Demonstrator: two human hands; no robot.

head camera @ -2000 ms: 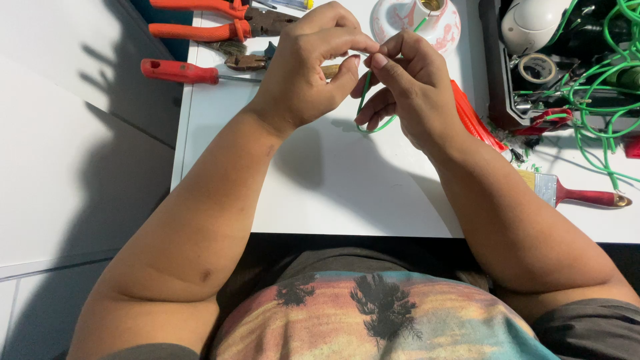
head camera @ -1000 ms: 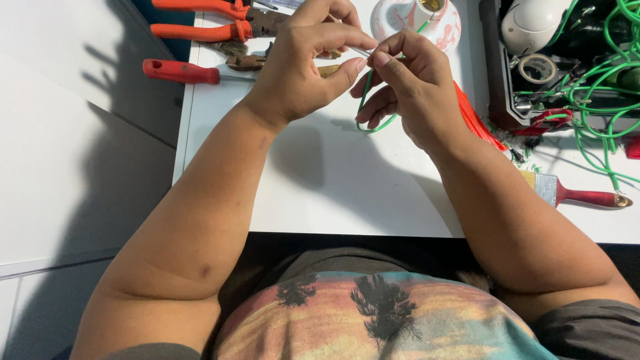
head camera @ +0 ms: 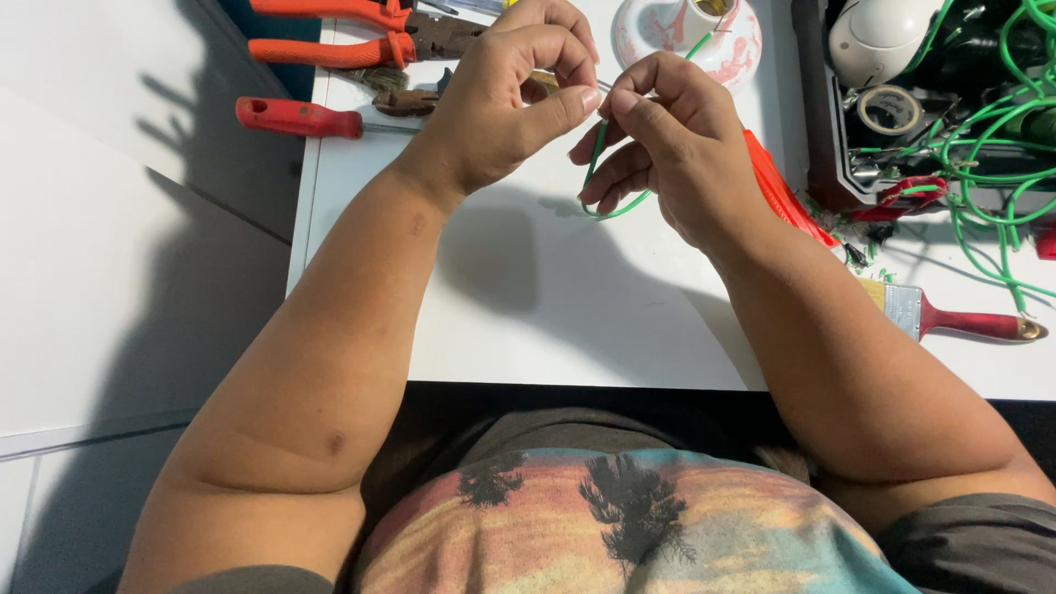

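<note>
Above the white table, my right hand (head camera: 672, 136) pinches a short green insulated wire (head camera: 617, 212) between thumb and index finger. The wire loops down below the fingers, and one bare-tipped end rises past the knuckles in front of a white and pink round base (head camera: 646, 37) with a brass-coloured socket. My left hand (head camera: 516, 103) is close beside it on the left, thumb and index fingertips nearly together at a thin grey strand that runs toward the right fingertips. Whether the left fingers grip that strand is hard to tell.
Orange-handled pliers (head camera: 330, 53), a red-handled screwdriver (head camera: 301, 118) and a rusty tool (head camera: 406, 102) lie at left. At right are a dark toolbox (head camera: 835, 181) with coiled green wire (head camera: 961, 175), tape (head camera: 889, 110) and a white rounded device (head camera: 879, 37), a red plastic item (head camera: 780, 186) and a paintbrush (head camera: 973, 320).
My left fingers have shifted slightly around the fingertips' meeting point. My right hand keeps the green wire in much the same place.
</note>
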